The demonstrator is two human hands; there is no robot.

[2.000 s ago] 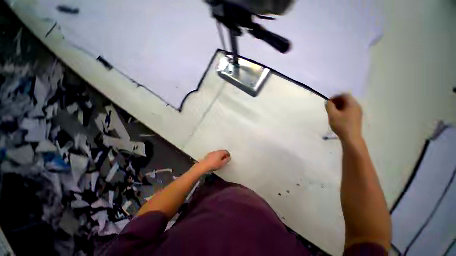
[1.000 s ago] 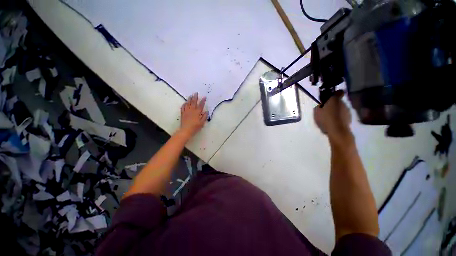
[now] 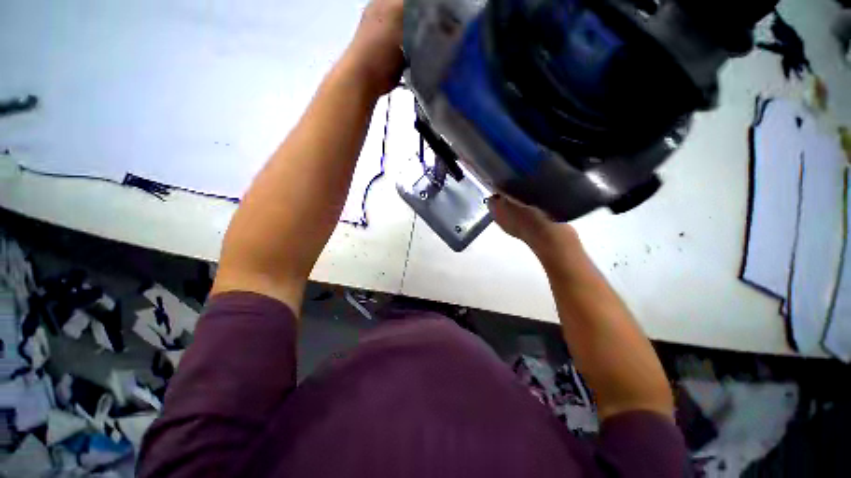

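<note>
The blue and silver-grey cutting machine [image 3: 523, 103] fills the upper middle, its motor hiding part of the lay. Its base plate [image 3: 457, 213] rests on the table below the stand, beside the cut edge. The white paper marker [image 3: 168, 93] tops the dark-edged lay at upper left. My left hand [image 3: 381, 42] is at the motor's left side, cut off by the top edge, its fingers hidden. My right hand [image 3: 527, 222] is under the motor's lower edge, its fingers mostly hidden; its grip cannot be seen.
Cut pieces with dark edges [image 3: 774, 205] lie at the right. A dark offcut [image 3: 149, 185] lies along the lay's edge, and a dark bar [image 3: 19, 105] at far left. The off-white table's edge [image 3: 467, 297] curves before me. Scraps [image 3: 93, 373] cover the floor.
My left hand has moved from the lay's front edge up to the machine. The machine appears closer and further left in view. My right hand is now partly under the motor.
</note>
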